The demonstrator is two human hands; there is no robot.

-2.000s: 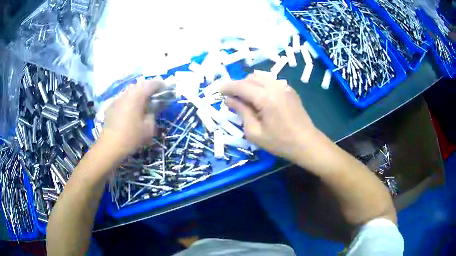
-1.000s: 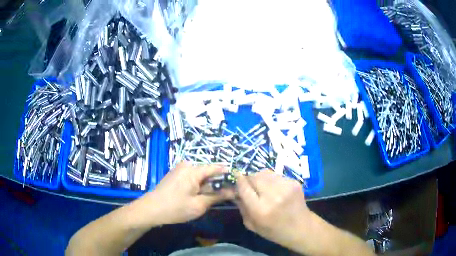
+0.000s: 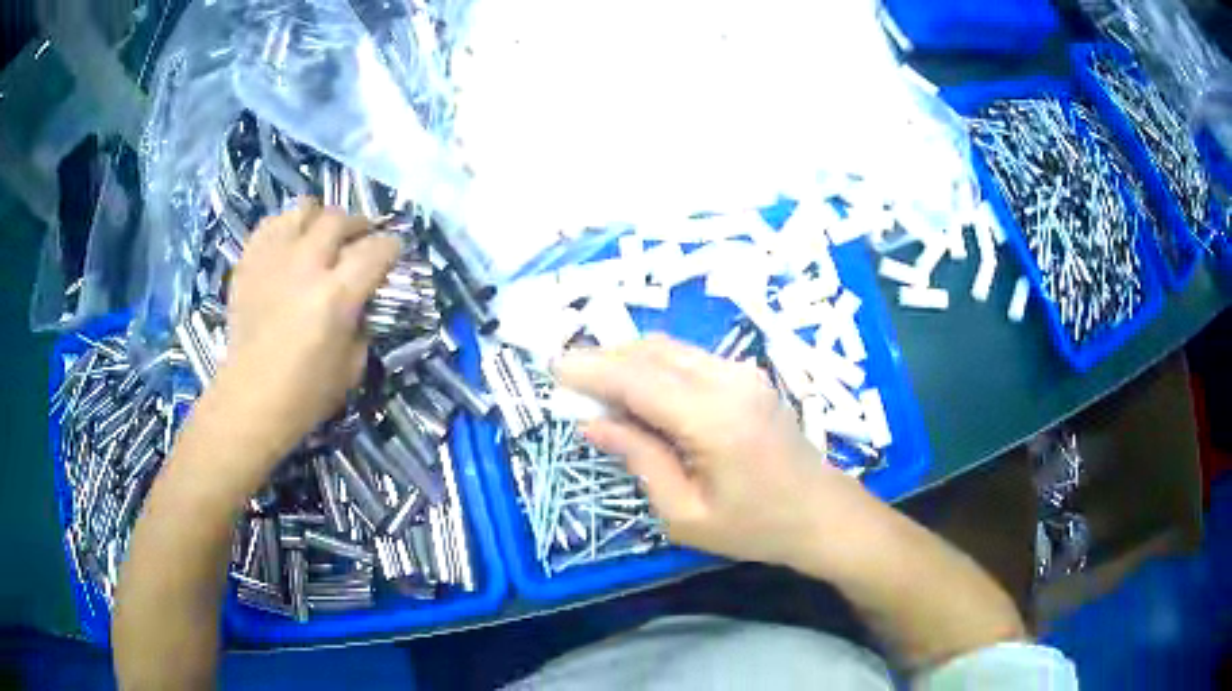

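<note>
My left hand (image 3: 300,304) is in the heap of shiny metal tubes (image 3: 365,493), with several tubes at its fingertips; whether it grips them is hard to tell. My right hand (image 3: 709,439) is over the middle blue tray, thumb and fingers close around a white sleeve (image 3: 578,402). Thin stemmed pieces (image 3: 581,506) lie at the front of this tray, partly under my right hand. Loose white sleeves (image 3: 824,331) lie at its back and right side.
A clear bag (image 3: 318,81) lies behind the tubes, a glaring white bag (image 3: 716,122) behind the middle tray. Blue trays of thin pieces stand far left (image 3: 115,452) and right (image 3: 1074,216). An open cardboard box (image 3: 1128,473) is below the curved table edge.
My hands have moved apart from the table's front edge. My left hand has gone into the tube heap, my right hand over the middle tray. The camera view has shifted.
</note>
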